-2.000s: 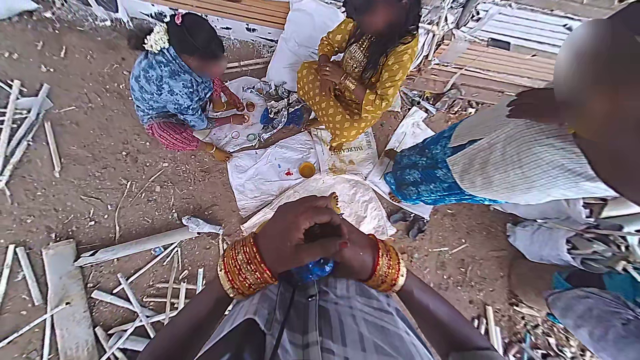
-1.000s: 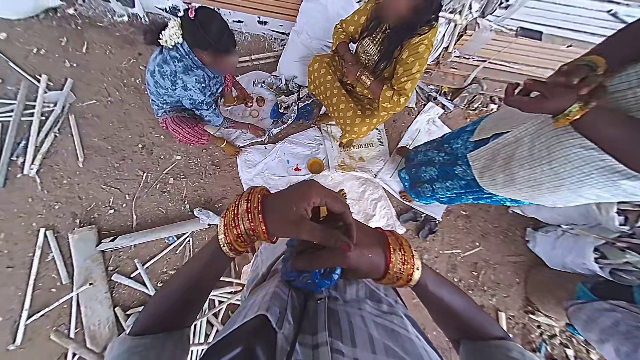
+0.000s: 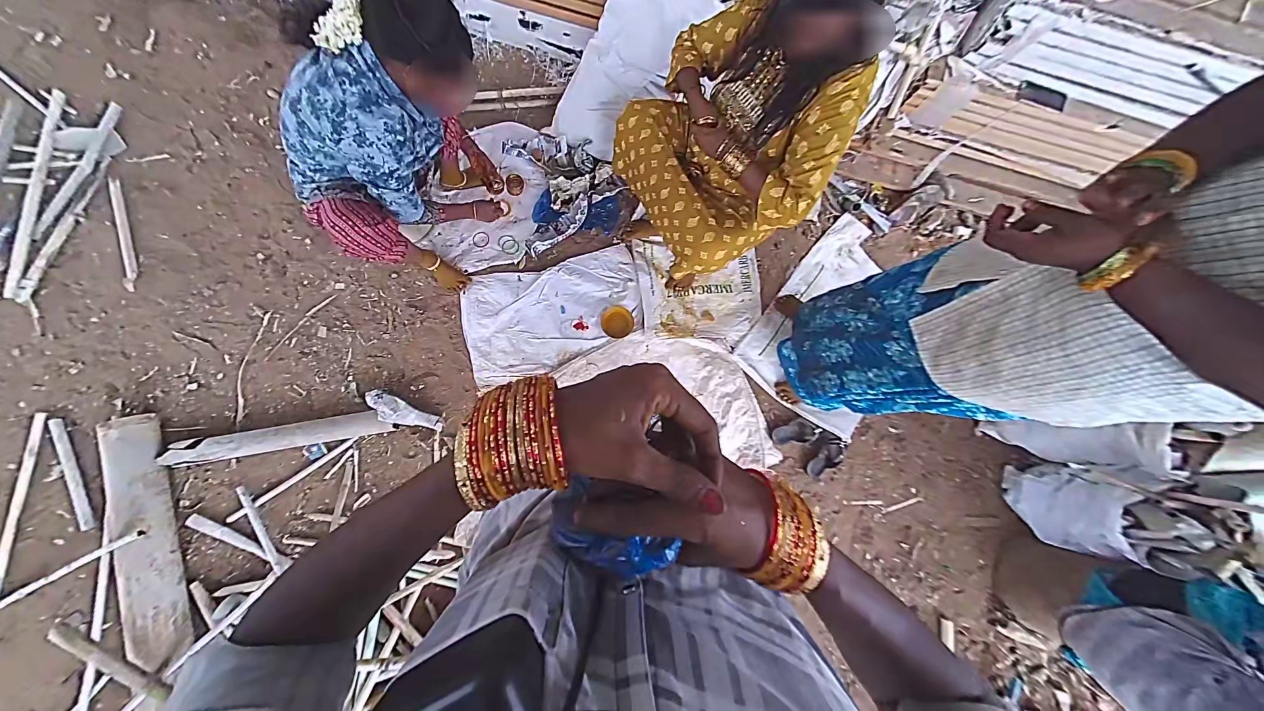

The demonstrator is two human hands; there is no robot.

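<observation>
My left hand is curled over the top of a crinkled blue plastic bundle, its fingers bent down toward my other hand. From the right, my right hand lies against the bundle, partly covered by the left. Both hands meet in front of my grey checked garment. Something dark shows between the fingers, too hidden to name. Red and gold bangles ring my left wrist; similar bangles circle the right. What each fingertip grips cannot be seen.
White sacks cover the ground ahead, with a yellow-orange container on one. Two people sit beyond, one beside small rings on a cloth. Another person stands at right, hands together. Wooden sticks and a plank lie at left.
My hands have shifted and turned a little around the blue bundle. The standing person's hands have come into sight at right. The view has moved slightly.
</observation>
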